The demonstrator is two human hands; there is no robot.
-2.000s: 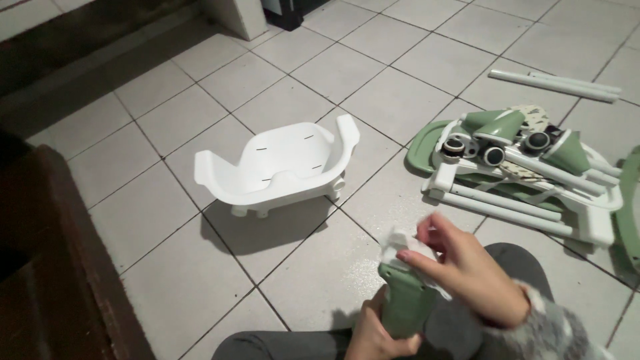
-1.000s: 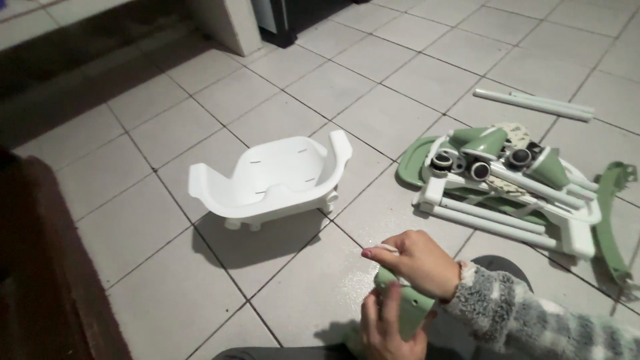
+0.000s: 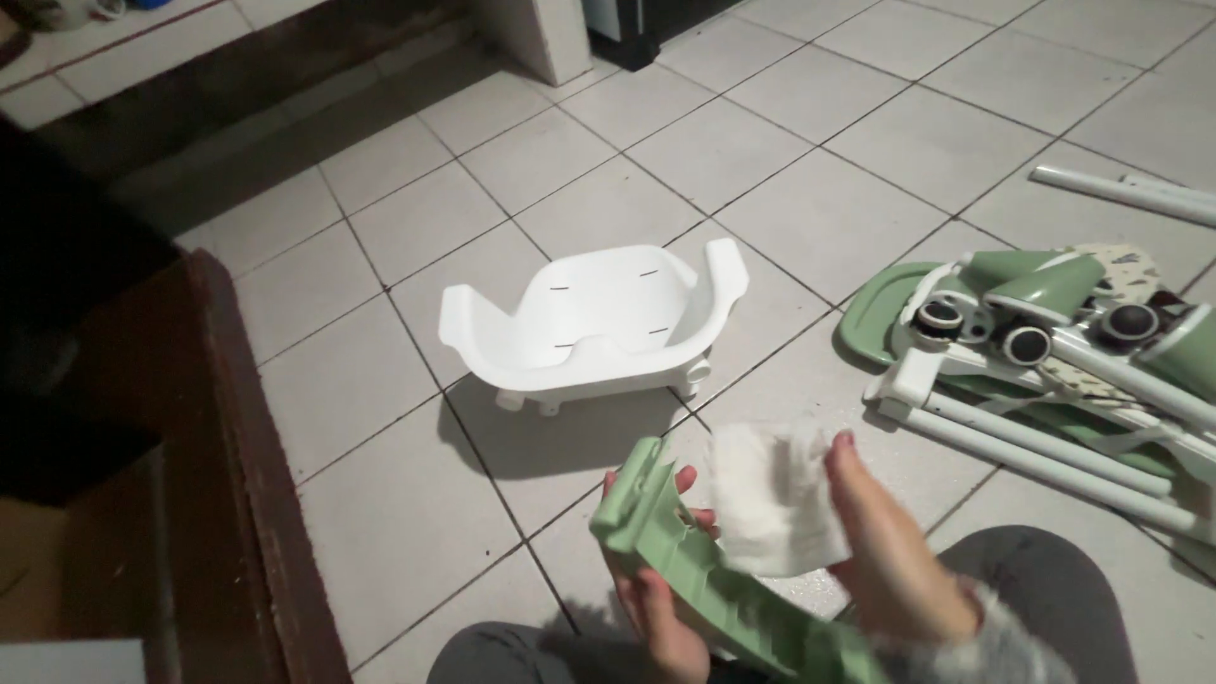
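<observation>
My left hand (image 3: pixel 655 608) grips a curved green plastic part (image 3: pixel 731 598), its ribbed inner side turned up, low in the view. Close to its right, my right hand (image 3: pixel 893 551) holds a white cloth or paper wipe (image 3: pixel 774 499), blurred a little by motion. Beyond my hands a white plastic seat shell (image 3: pixel 617 332) with two raised arms and slots stands on the tiled floor. On the right lies a pile of green and white high-chair parts (image 3: pixel 1045 332), with white tubes, dark-centred wheels and a patterned pad.
Two white tubes (image 3: pixel 1121 190) lie on the floor at the upper right. A dark red wooden edge (image 3: pixel 256 475) runs down the left side. A tiled ledge (image 3: pixel 142 47) and a dark appliance foot (image 3: pixel 638 47) stand at the back. My knees frame the bottom.
The green part has been turned so its ribbed hollow side shows. My right hand has moved off it with the white wipe, which was against its end two seconds ago.
</observation>
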